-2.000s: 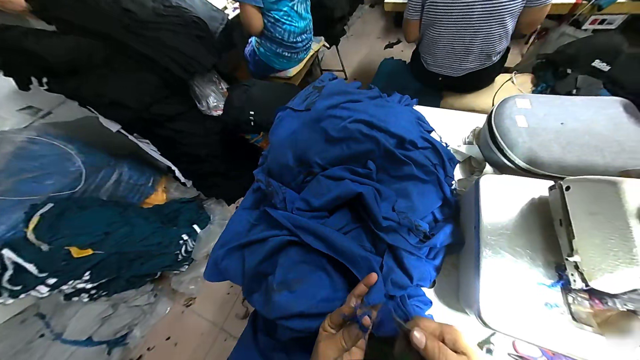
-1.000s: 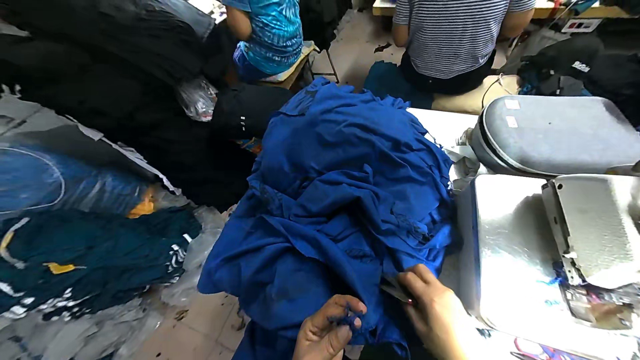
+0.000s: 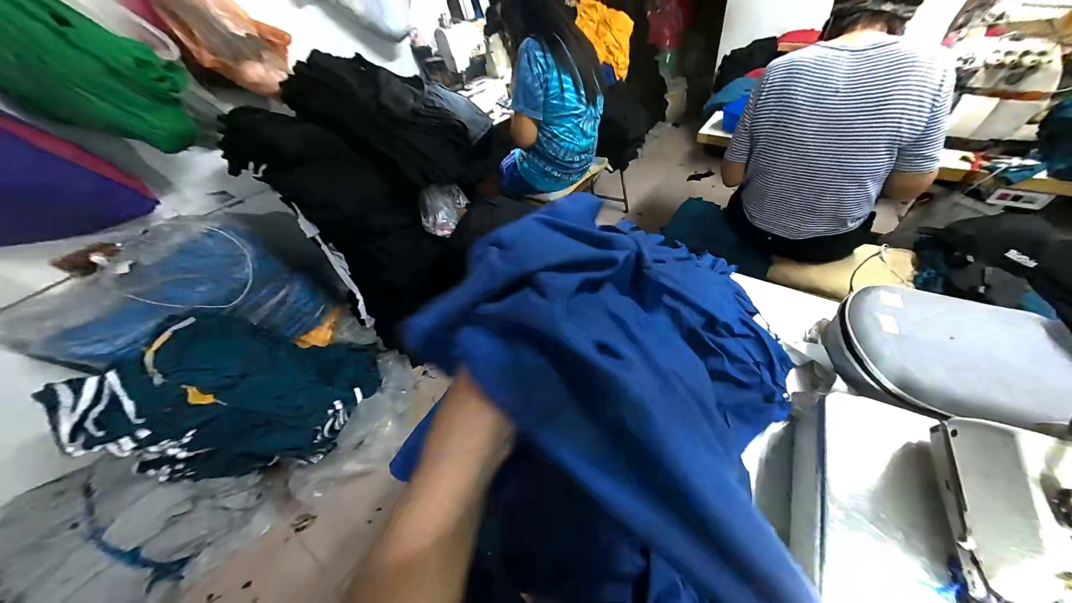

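Note:
A raised length of blue fabric point(image 3: 586, 335) crosses the middle of the view, blurred by motion. My left forearm point(image 3: 444, 494) reaches up from the bottom edge, and the cloth covers my left hand from the wrist on, so its fingers are hidden. The rest of the blue cloth lies heaped behind and to the right, along the white tabletop's edge. Darker folds hang below the lifted part. My right hand cannot be made out.
At the right stand a grey rounded case point(image 3: 963, 352) and a white machine housing point(image 3: 1005, 502). Dark green garments point(image 3: 243, 385) and plastic bags lie left; black cloth point(image 3: 360, 184) is piled behind. Two seated people point(image 3: 557, 117) point(image 3: 837, 134) are further back.
My left arm has gone up and away from me, and part of the blue cloth is lifted over it. Both hands showed at the bottom before. The view has tilted up.

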